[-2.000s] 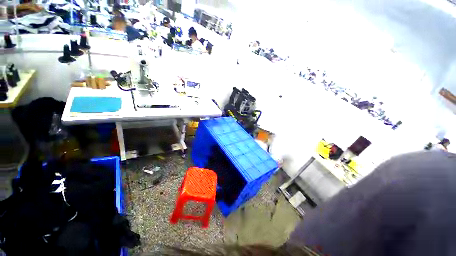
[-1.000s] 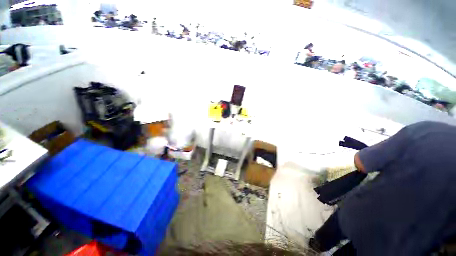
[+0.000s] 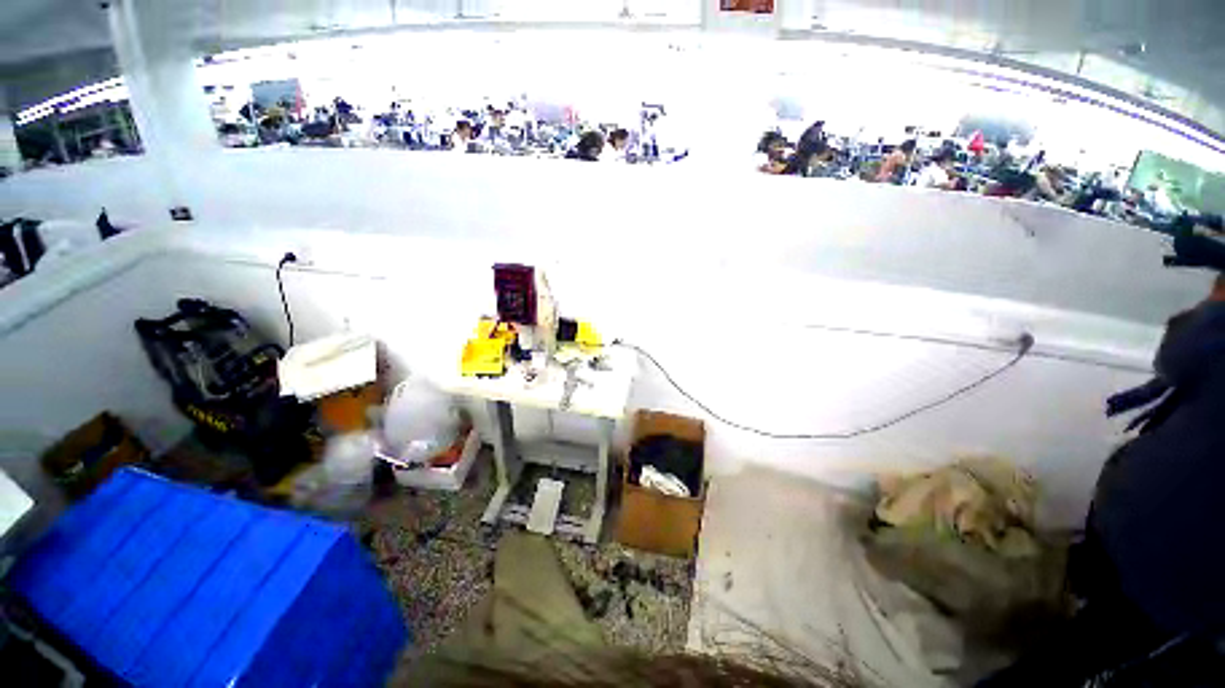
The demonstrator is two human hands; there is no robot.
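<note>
Neither of my hands shows clearly. A large blue plastic crate point(image 3: 202, 585) lies at the lower left with its ribbed side up. A small white table point(image 3: 551, 386) stands against the wall, bearing a machine with a dark red panel point(image 3: 516, 292) and yellow items point(image 3: 486, 350). An open cardboard box point(image 3: 661, 522) with dark and white contents stands beside it. Beige crumpled cloth point(image 3: 961, 500) lies at the right on a pale sheet point(image 3: 773, 571).
At the right edge a person in dark clothing point(image 3: 1162, 504), cut off, has dark strips point(image 3: 1139, 398) at the hand. A black wheeled-looking frame point(image 3: 215, 370), clear bags point(image 3: 419, 419) and another box point(image 3: 97, 454) stand left. A cable point(image 3: 806, 434) hangs along the wall. Hair shows at the bottom edge.
The view has swung right and levelled. The red stool and sewing table have left the picture. The person in dark clothing now shows only at the right edge, with the arm higher.
</note>
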